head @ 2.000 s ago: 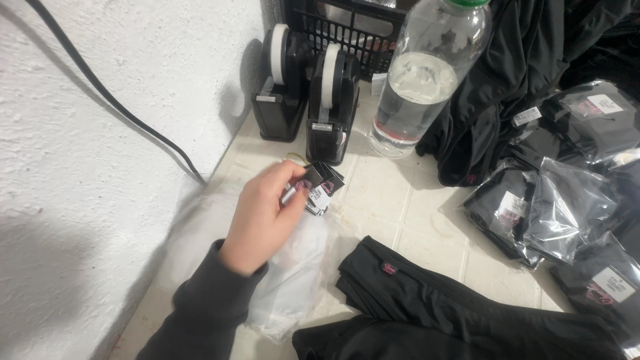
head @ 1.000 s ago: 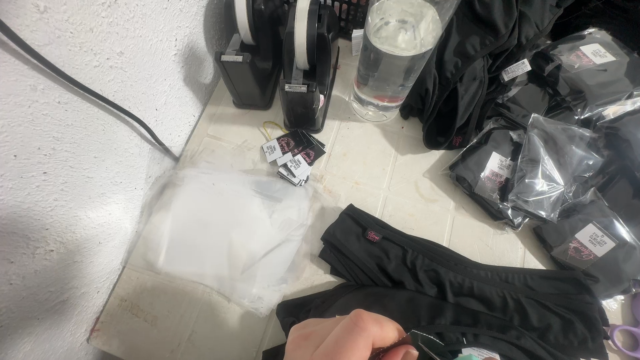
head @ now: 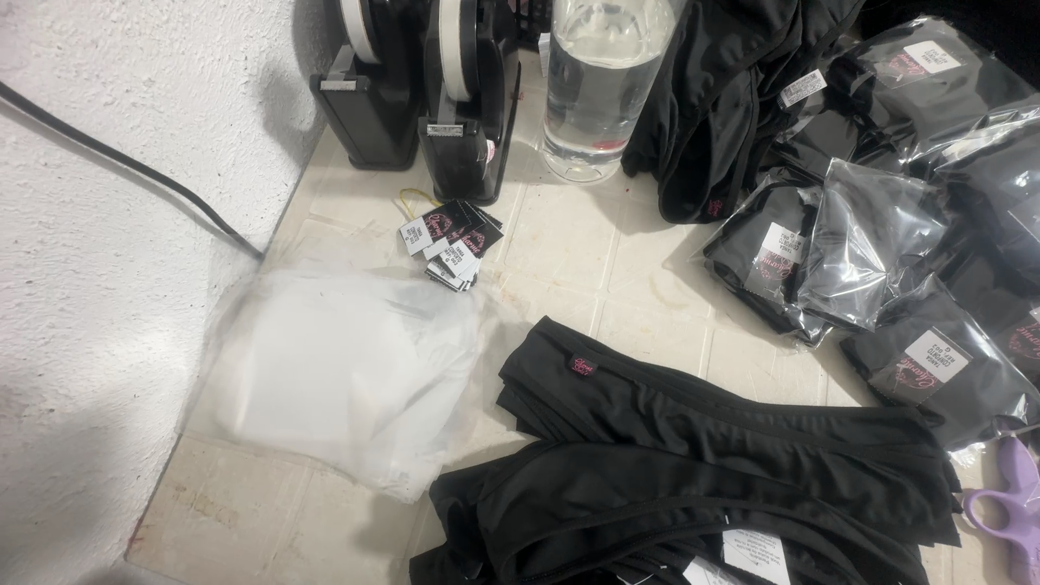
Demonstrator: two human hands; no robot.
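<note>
Neither of my hands shows in the head view now. Black stretch garments point(head: 699, 455) lie in a pile at the lower middle, with white fabric labels point(head: 756, 552) showing near the bottom edge. Left of them is a stack of clear plastic bags point(head: 349, 374). A bunch of black and white hang tags point(head: 455, 240) with a yellow loop rests just above the bags. To the right, several black garments packed in clear bags point(head: 934, 357) lie in a heap, each with a tag inside.
Two black tape dispensers point(head: 463, 162) stand at the back left beside a clear bottle of liquid point(head: 597, 97). More loose black garments point(head: 707, 122) lie right of the bottle. Purple-handled scissors point(head: 1007, 504) are at the right edge. A black cable point(head: 154, 166) runs along the white wall.
A hand held the hang tags two seconds ago, then one appeared over the garments at the bottom edge; no hand shows now. The tags lie on the table.
</note>
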